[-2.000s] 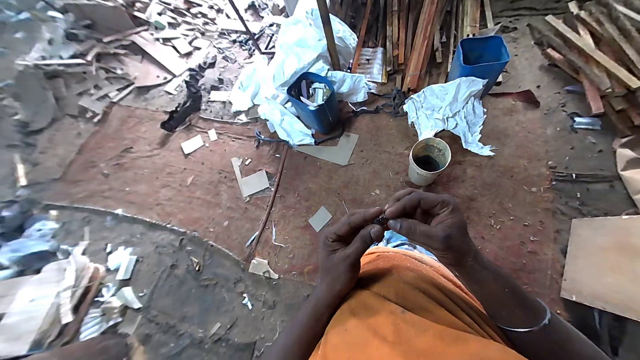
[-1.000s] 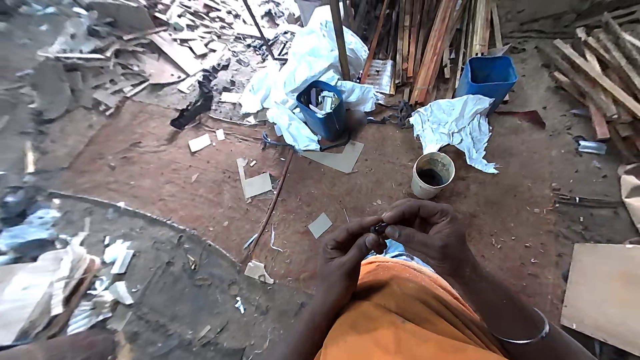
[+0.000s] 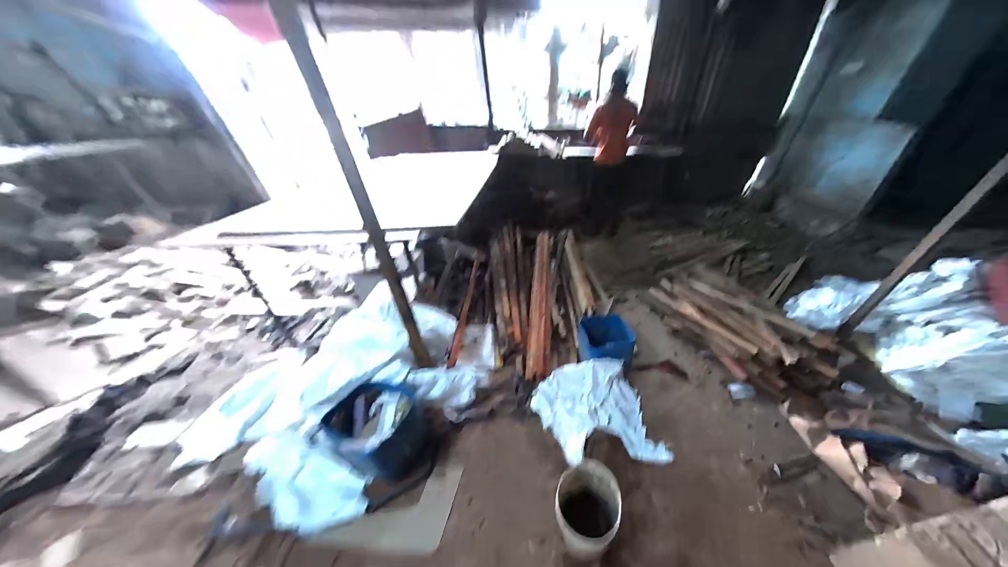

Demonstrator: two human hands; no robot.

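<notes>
Neither my left hand nor my right hand shows in the head view now, so what they hold is hidden. At the bottom edge stands a whitish bucket (image 3: pixel 587 512) with dark contents. A crumpled white cloth (image 3: pixel 591 405) lies on the ground just behind it. To the left, a blue container (image 3: pixel 378 433) holds scraps, with white plastic sheeting (image 3: pixel 307 472) around it. A second blue container (image 3: pixel 606 337) stands behind the cloth, and its inside looks dark.
Long wooden strips (image 3: pixel 539 315) lie behind the containers, with another wood pile (image 3: pixel 740 323) to the right. A slanting pole (image 3: pixel 354 189) rises at left; another pole (image 3: pixel 921 248) stands at right. A pale-topped table (image 3: pixel 425 189) and a person in orange (image 3: pixel 613 130) are farther back.
The view has swung up toward the background. Both hands, earlier together at a small dark thing above the orange cloth, have left the view.
</notes>
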